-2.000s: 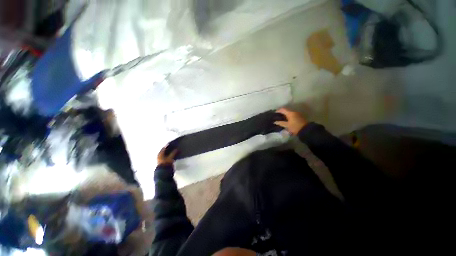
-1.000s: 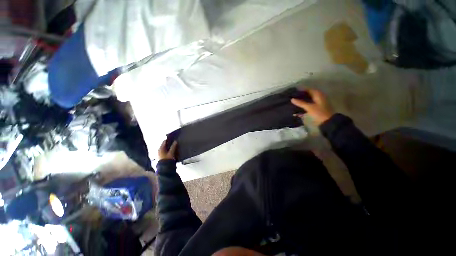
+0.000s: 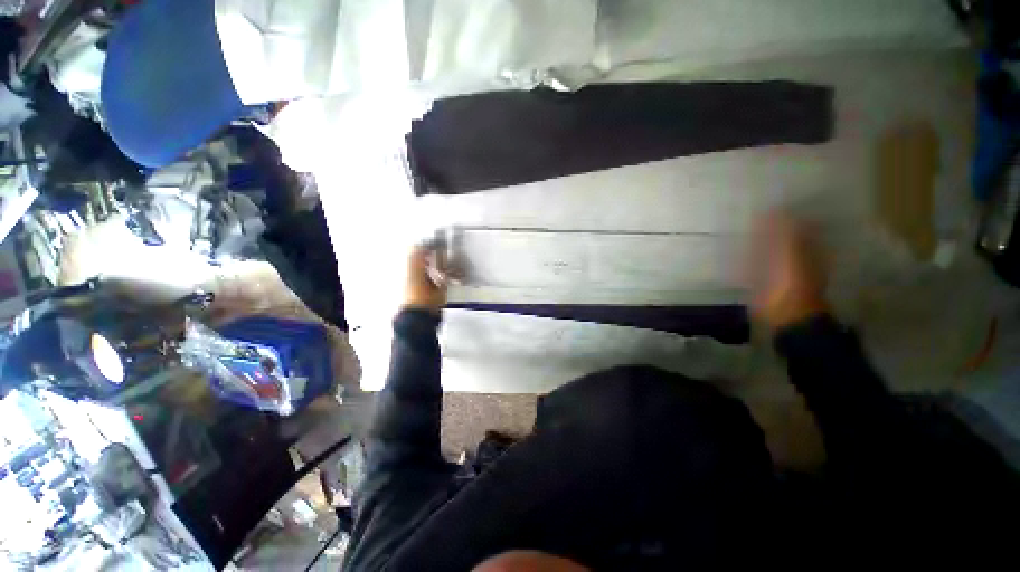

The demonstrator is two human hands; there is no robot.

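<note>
A dark fabric strip [image 3: 604, 132] lies flat on the pale table, beyond my hands. Nearer me lies a long pale piece [image 3: 604, 266], possibly a template, with a thin dark line along its far edge. A narrow dark band of fabric [image 3: 626, 317] shows along its near edge. My left hand [image 3: 427, 274] is at the pale piece's left end; its fingers are blurred and its grip is unclear. My right hand [image 3: 789, 268] is strongly blurred near the right end; whether it touches anything cannot be told.
White cloth [image 3: 414, 45] lies along the far side, beside a blue rounded form [image 3: 168, 84]. A tan piece [image 3: 907, 184] is at the right, with a dark and blue object at the right rim. Clutter and a blue container [image 3: 302, 358] are at the left.
The dark strip that both hands held has moved away from me and lies released beyond the pale piece. My hands are back nearer me, and the narrow dark band now shows. The view has turned.
</note>
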